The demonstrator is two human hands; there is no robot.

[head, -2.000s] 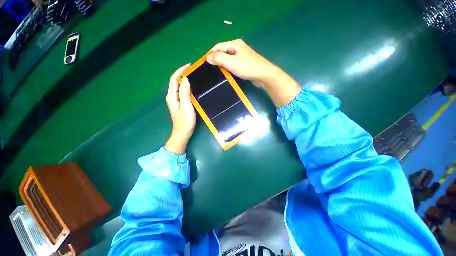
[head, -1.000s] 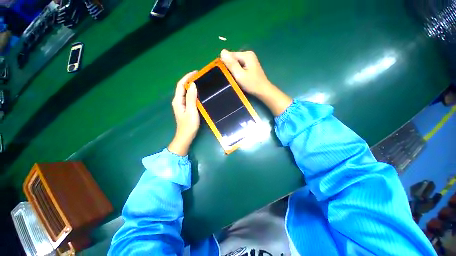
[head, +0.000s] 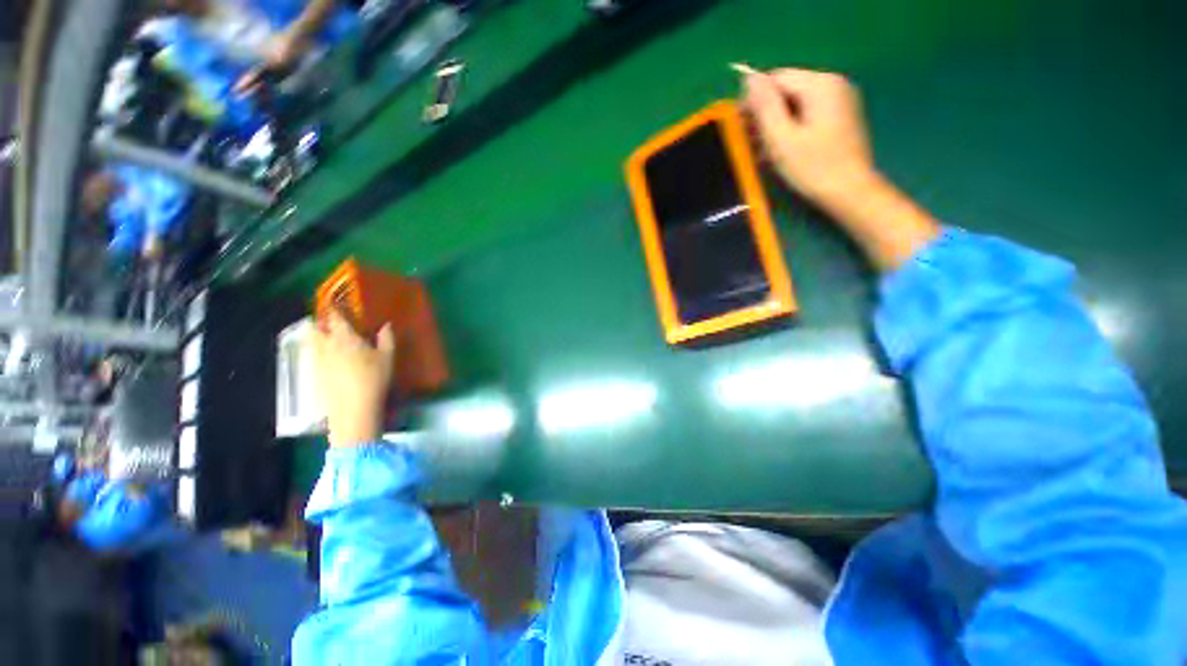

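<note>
A glossy black phone unit [head: 709, 228] sits in an orange rectangular frame [head: 657, 260] on the dark-green bench, glass up. The frame looks thick, perhaps stacked. My right hand [head: 814, 130] is at its far right corner, fingers curled; whether they grip the frame is unclear. A tiny white scrap [head: 742, 68] lies by my right fingertips. My left hand [head: 352, 371] is on the near side of the orange-brown frame stack [head: 414, 332], fingers over its ribbed front and thumb apart. The image is blurred, so its grip is unclear.
A white frame block [head: 297, 384] stands left of the orange stack. A small phone-like device [head: 444, 91] lies across the bench. More dark devices line the far side. People in blue coats [head: 241, 52] are at the upper left, with grey rails nearby.
The view has swung left. My left hand has let go of the framed unit and moved to the orange stack. The unit now lies more upright in the view, with my right hand at its corner.
</note>
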